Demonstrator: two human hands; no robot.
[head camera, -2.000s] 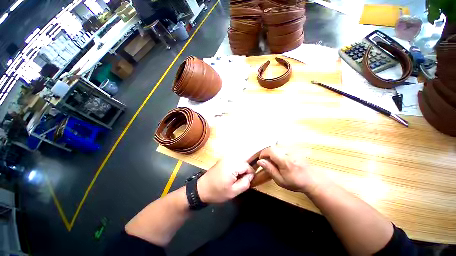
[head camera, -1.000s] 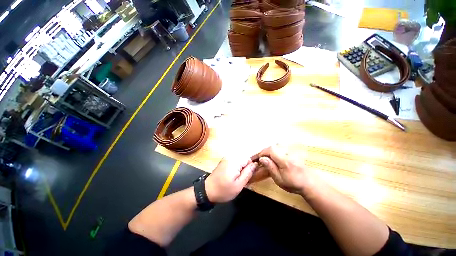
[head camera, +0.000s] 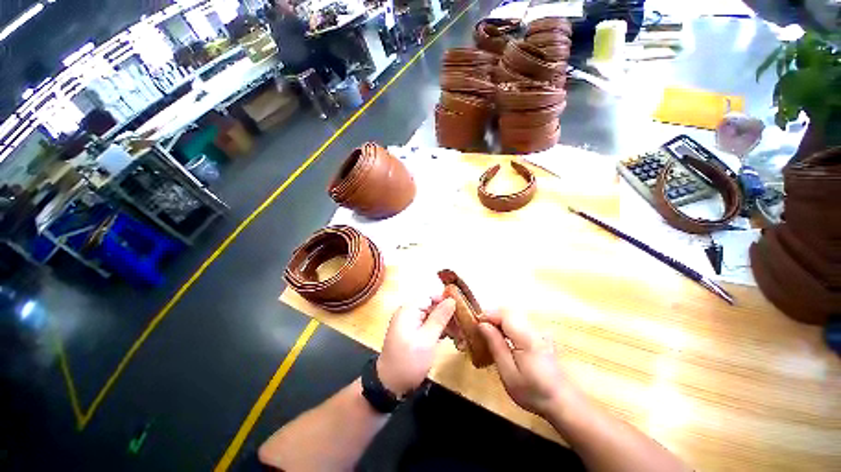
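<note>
A curled brown leather strap (head camera: 469, 324) is held between both hands above the table's near edge. My left hand (head camera: 413, 343) has a black wristwatch and grips the strap's left side with thumb and fingers. My right hand (head camera: 522, 359) holds its right side with the thumb on the strap. The fingers behind the strap are partly hidden. A lone open brown ring (head camera: 506, 187) lies beyond the hands. An upright nested coil (head camera: 336, 267) and a tilted coil (head camera: 373, 181) stand at the left.
A thin dark pen-like tool (head camera: 651, 253) lies to the right. Strap stacks (head camera: 530, 92) stand at the far end and at the right edge (head camera: 804, 241). A calculator (head camera: 666, 175) with a strap ring (head camera: 698, 221), a yellow paper (head camera: 698, 108) and a plant (head camera: 811, 78) are at the right.
The view has tilted up, so the table things sit lower in it. The hands have moved apart a little and the strap now stands up between them, showing more of its length.
</note>
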